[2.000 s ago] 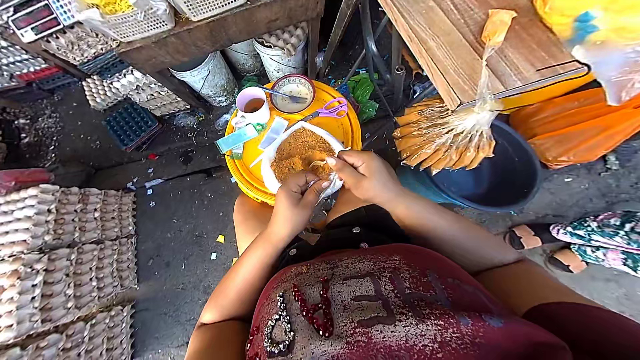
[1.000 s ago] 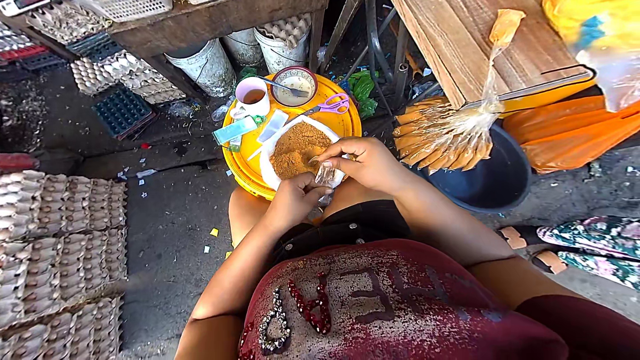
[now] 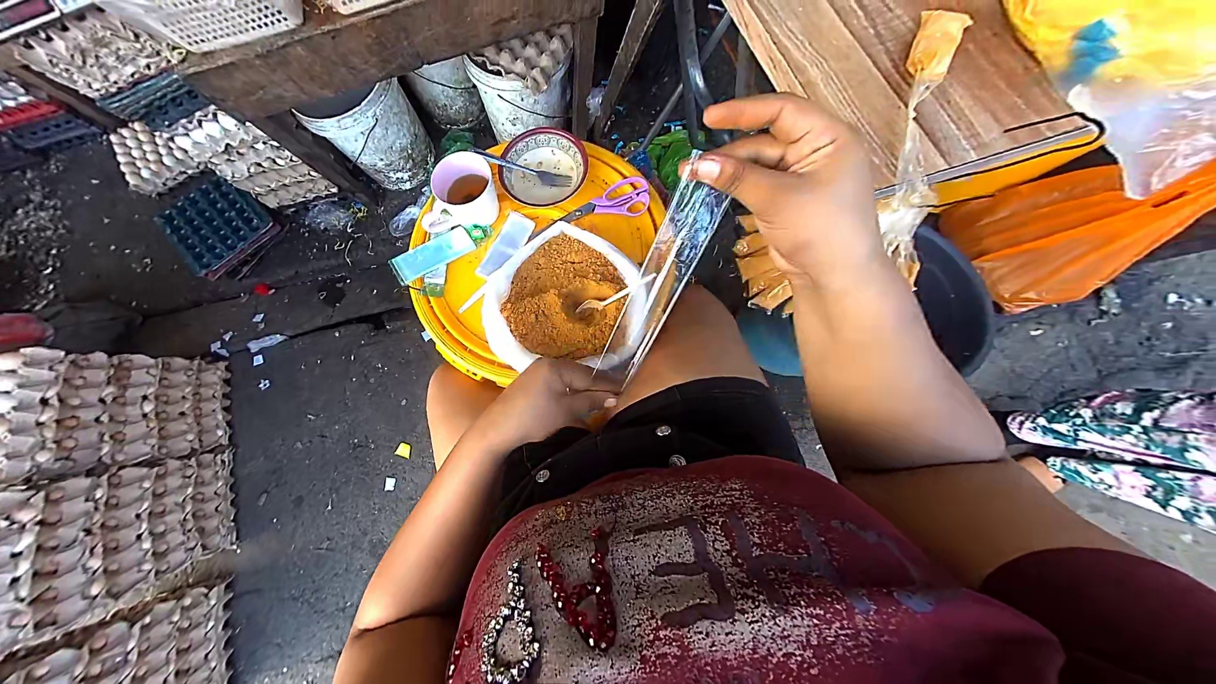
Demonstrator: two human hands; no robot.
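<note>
A narrow clear plastic bag is stretched between my two hands. My right hand, raised at the right of the yellow lid, pinches its upper end between thumb and finger. My left hand, low by my lap, holds the lower end; its fingertips are partly hidden. Beside the bag, a white bowl-like container holds brown powder with a small white plastic spoon in it. Around it on the yellow lid are a mug, purple-handled scissors, a patterned bowl and flat packs of plastic bags.
Stacked egg trays stand at left. White buckets sit under a wooden table. At right are a wooden board, a bunch of filled bags, a dark basin, an orange plastic bag and another person's legs.
My right hand has risen from the powder container to the upper right, and the clear bag is now drawn out long between my hands. The white spoon now shows in the powder.
</note>
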